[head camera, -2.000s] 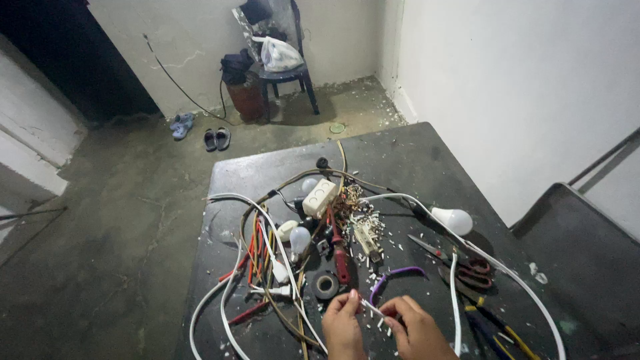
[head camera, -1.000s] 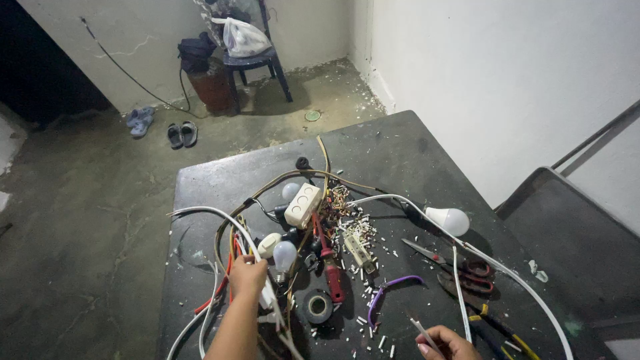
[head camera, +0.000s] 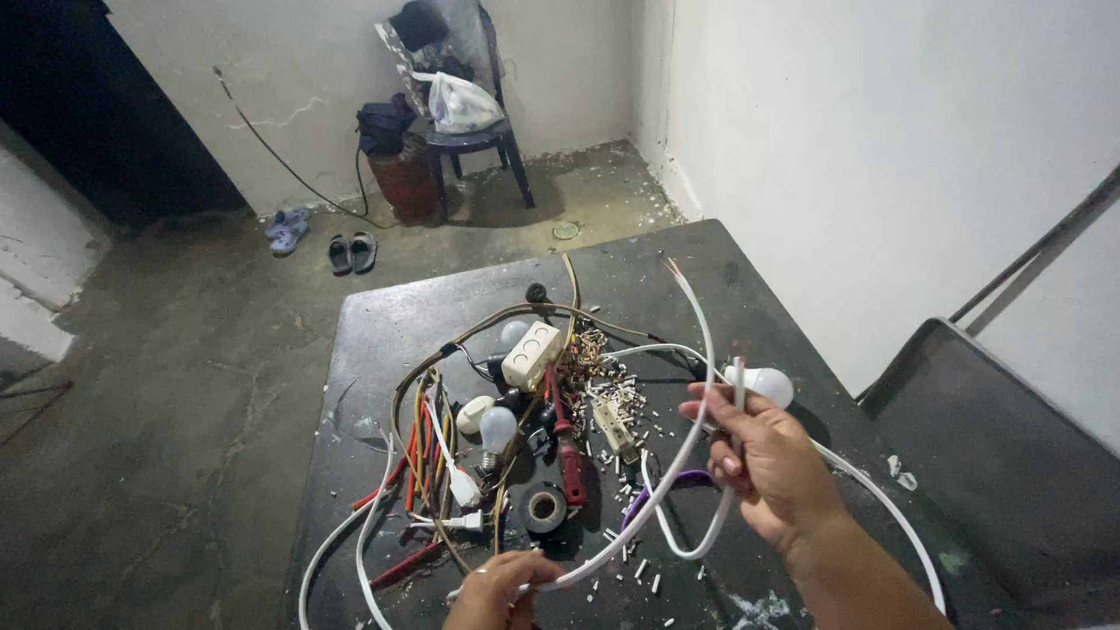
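My right hand is raised over the right half of the table, its fingers closed on a white electrical cable near its ends. Bare copper strands show at one tip, and a second white length stands between the fingers. Lower down, my left hand grips the same cable at the near edge of the view. Between the hands lie a roll of black tape, a red-handled screwdriver and purple-handled pliers, partly behind the cable. A white outlet box and a light bulb lie farther left.
Cut bits of white insulation are scattered mid-table. Coloured wires and a white plug lie at left, an LED bulb behind my right hand. A dark chair stands right; a chair with a bag stands by the wall.
My right hand has risen from the near edge and now holds white cable upright. My left hand has moved from the wires at left to the near edge, holding the cable. The scissors are no longer visible.
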